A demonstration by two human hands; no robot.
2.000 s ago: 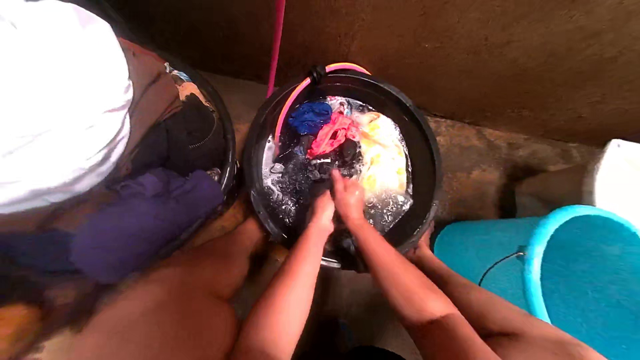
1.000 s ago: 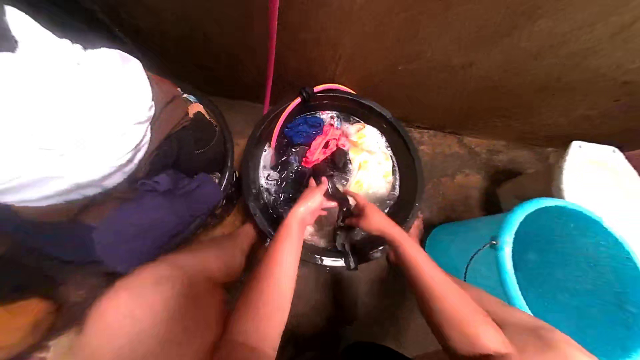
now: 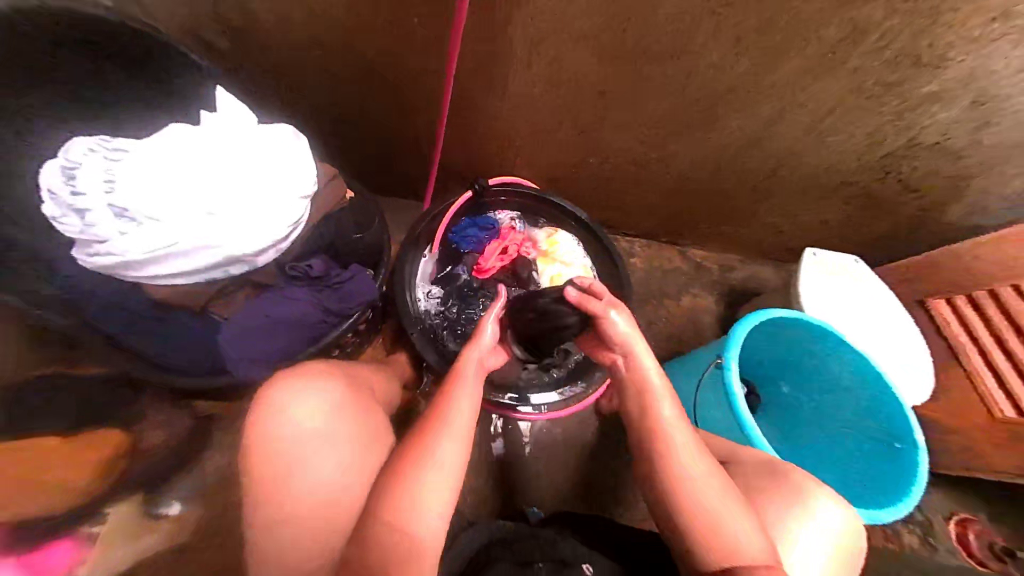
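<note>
A round black tub of sudsy water stands between the person's knees. Over its near half, my right hand grips a wet, bunched black cloth by its right side. My left hand is at the cloth's left edge, fingers pointing up; whether it grips the cloth is hard to tell. Beyond the hands, a blue cloth, a red-pink cloth and a yellow and white cloth lie in the water. More dark cloth lies in the tub, partly hidden by the hands.
At left, a dark basin holds a purple garment and a heaped white cloth. To the right stand a turquoise bucket and a white lid-like object. A pink hose or cord hangs before the brown wall.
The black cloth, stretched down over the tub's near rim a second ago, is now bunched between my hands. My hands have moved apart, one on each side of it. The view has shifted.
</note>
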